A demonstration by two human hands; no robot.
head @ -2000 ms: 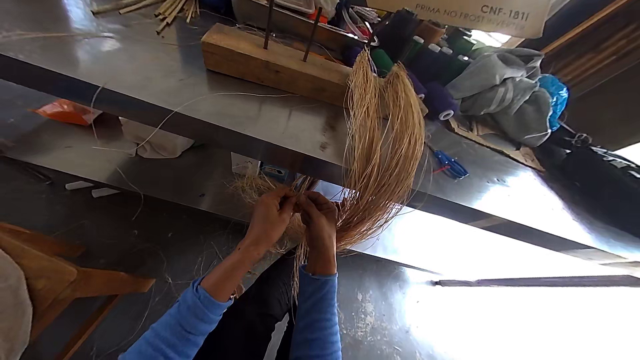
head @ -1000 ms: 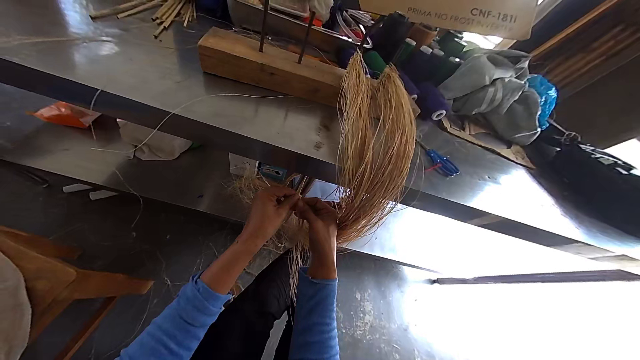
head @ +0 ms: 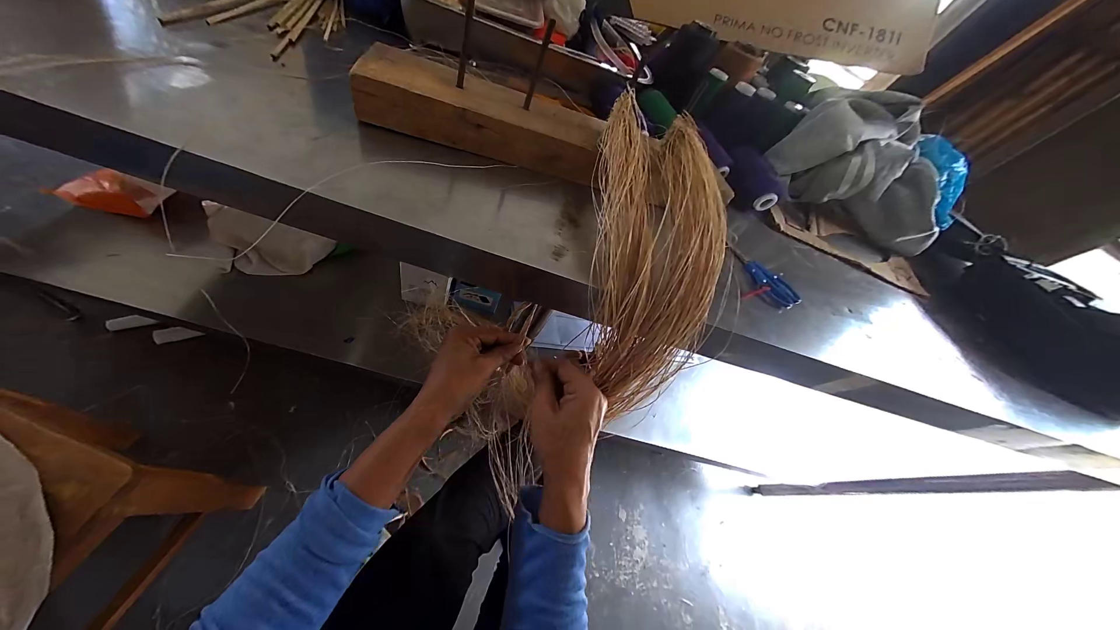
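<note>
A long bundle of tan plant fibers hangs from an upright metal rod in a wooden block and drapes over the metal table's edge. My left hand has its thumb and fingertips pinched together on thin fiber strands, left of the bundle. Close beside it, my right hand is curled at the bundle's lower end, with fingers bent around strands. Loose fibers dangle below and between the hands, over my dark-trousered leg. Which strands each hand grips is too fine to tell.
Blue-handled scissors lie right of the bundle. Thread cones, a grey cloth and a cardboard box are behind. A lower shelf holds an orange packet and a cloth. A wooden chair stands at left.
My hands have moved slightly apart at the fingertips, where they were together two seconds ago. The fiber bundle still hangs from the rod.
</note>
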